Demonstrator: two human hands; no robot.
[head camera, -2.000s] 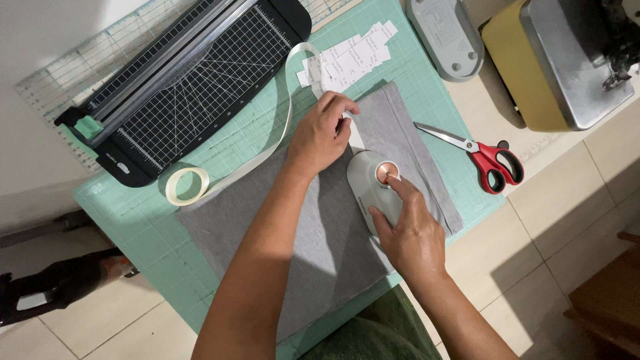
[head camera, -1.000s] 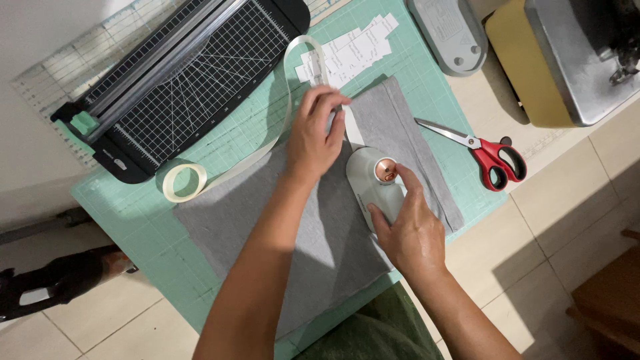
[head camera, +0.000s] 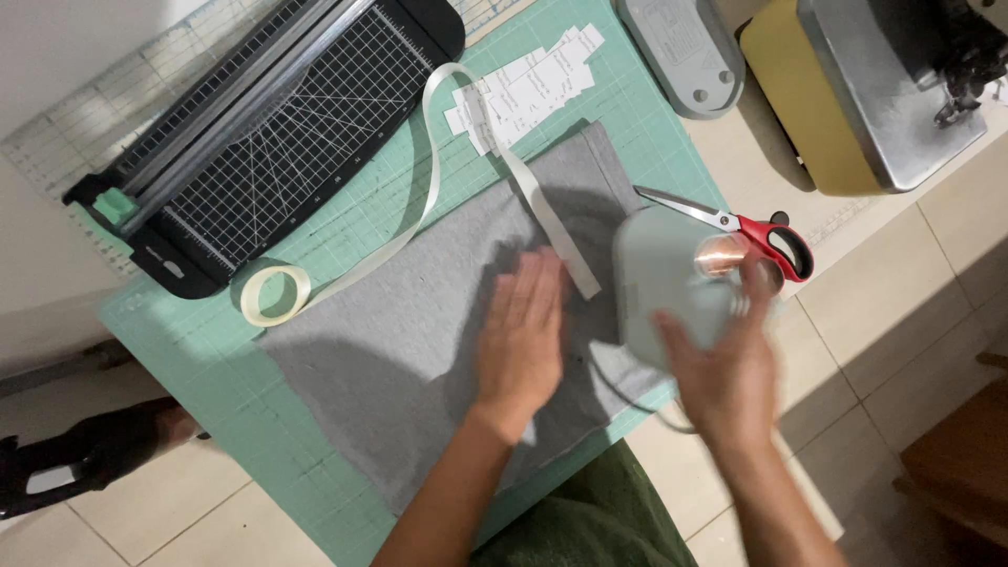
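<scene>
My right hand grips a pale grey-green mini iron with a shiny copper-coloured round part, blurred by motion and raised at the right edge of the grey fabric; a cord trails below it. My left hand lies over the fabric with its fingers extended, blurred, and appears to hold nothing. Just right of those fingers, the free end of a cream tape rests on the fabric. The tape loops up over white paper pieces and back to its roll at the fabric's left corner.
Red-handled scissors lie beside the iron, partly behind it. A black paper trimmer and a clear ruler lie at the upper left of the green cutting mat. A grey holder and a yellow-and-metal machine stand at the upper right.
The iron, which was on the fabric over the tape's end, has moved right with my right hand. My left hand has come down off the tape towards me, leaving the tape's end uncovered.
</scene>
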